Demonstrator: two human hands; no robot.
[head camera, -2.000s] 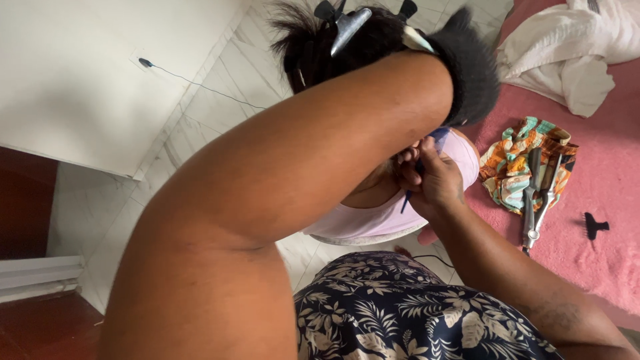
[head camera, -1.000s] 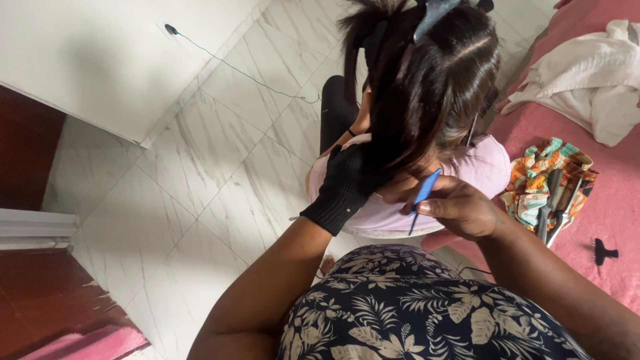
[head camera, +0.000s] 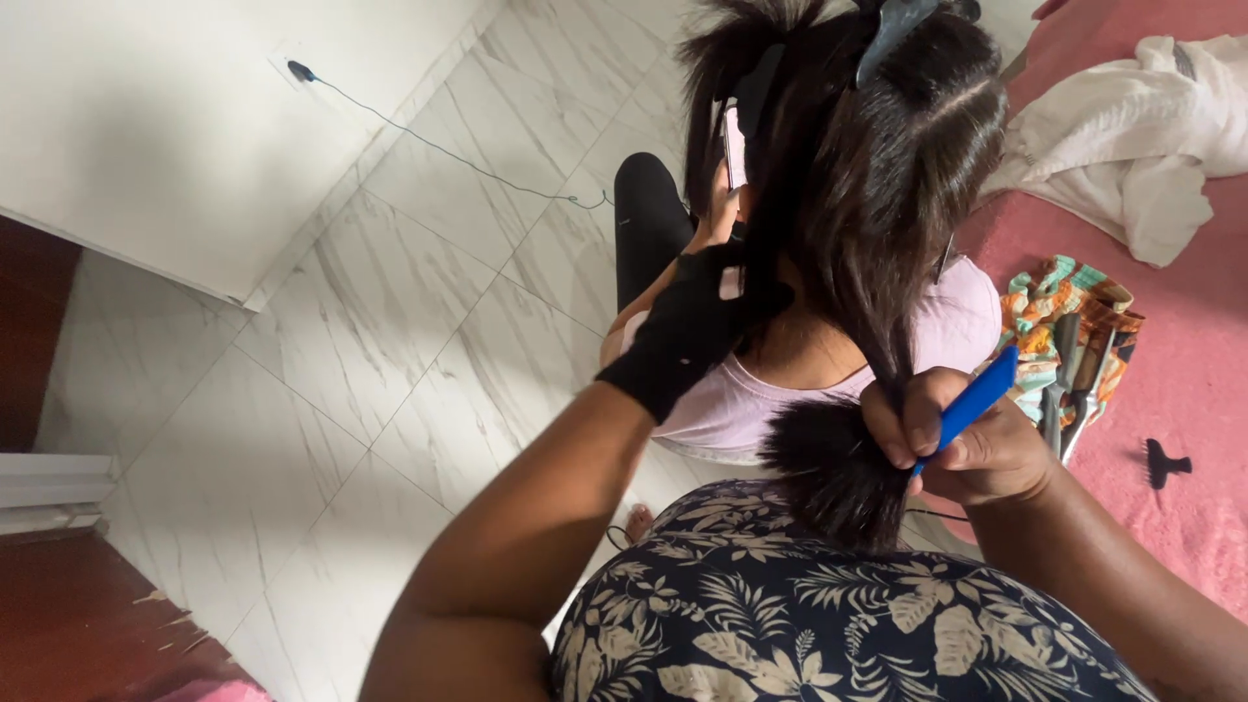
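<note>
A person with long dark hair (head camera: 877, 166) sits in front of me, back turned, in a light pink top (head camera: 951, 317). My right hand (head camera: 960, 439) grips a gathered lock of this hair, its ends fanned out below the fist, and also holds a blue comb (head camera: 980, 395). In a black glove, my left hand (head camera: 697, 312) reaches to the hair at the left side of the neck; its fingertips are partly hidden in the hair, so its grip is unclear. Grey clips (head camera: 892, 34) hold hair up on the crown.
On the pink-covered surface at right lie a white cloth (head camera: 1121, 146), a patterned cloth (head camera: 1033, 302) under a hair straightener (head camera: 1082, 390), and a black claw clip (head camera: 1165, 463). A cable (head camera: 439, 146) runs from the wall at left. The seated person holds a phone (head camera: 734, 146).
My left arm, raised across the head two seconds ago, has come down to the left of the hair. My right hand has drawn a lock down towards me, its ends now spread out.
</note>
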